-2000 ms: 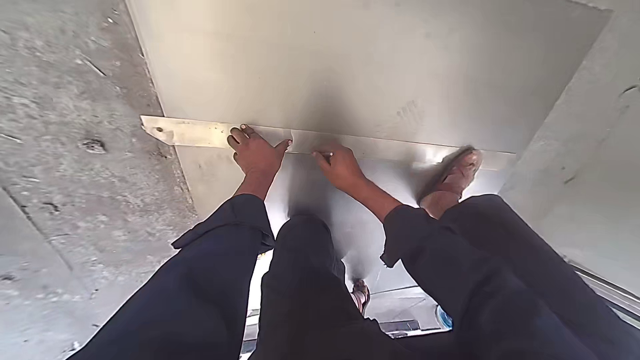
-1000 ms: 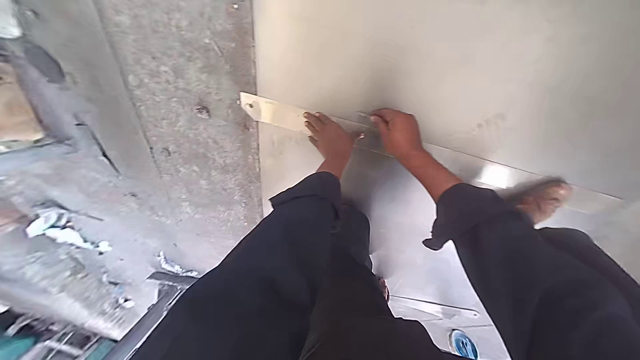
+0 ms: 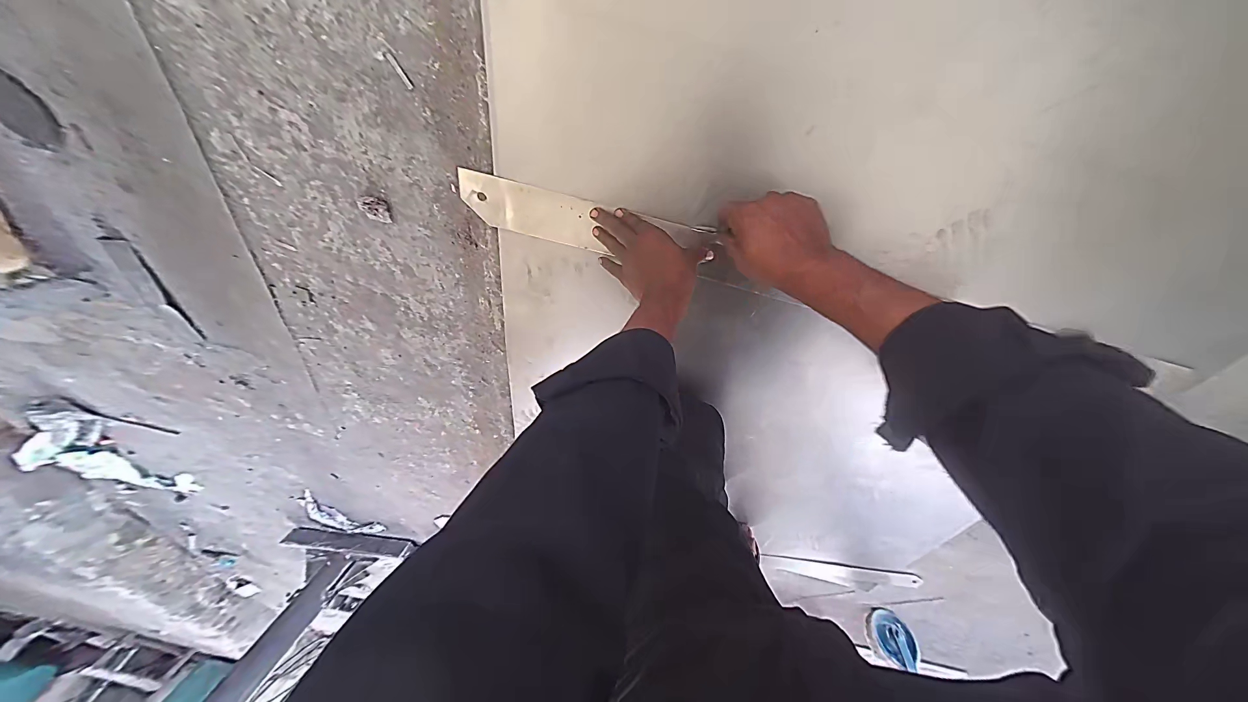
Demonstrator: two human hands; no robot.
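Note:
A large sheet of metal lies flat on the ground, and a long flat metal strip with a hole near its cut-off end lies across it. That end juts past the sheet's left edge. My left hand presses on the strip with fingers spread. Just to its right, my right hand is closed around a thin pointed tool, whose tip meets the strip's upper edge beside my left thumb. The tool's kind cannot be told. My right sleeve hides part of the strip's far end.
Rough concrete borders the sheet on the left. Crumpled scraps lie at the lower left, near a metal frame. Behind my legs are another thin metal strip and a blue round object.
My right hand has moved left along the strip's edge, close to my left hand. The view has swung left, showing more of the concrete. My left hand stays on the strip.

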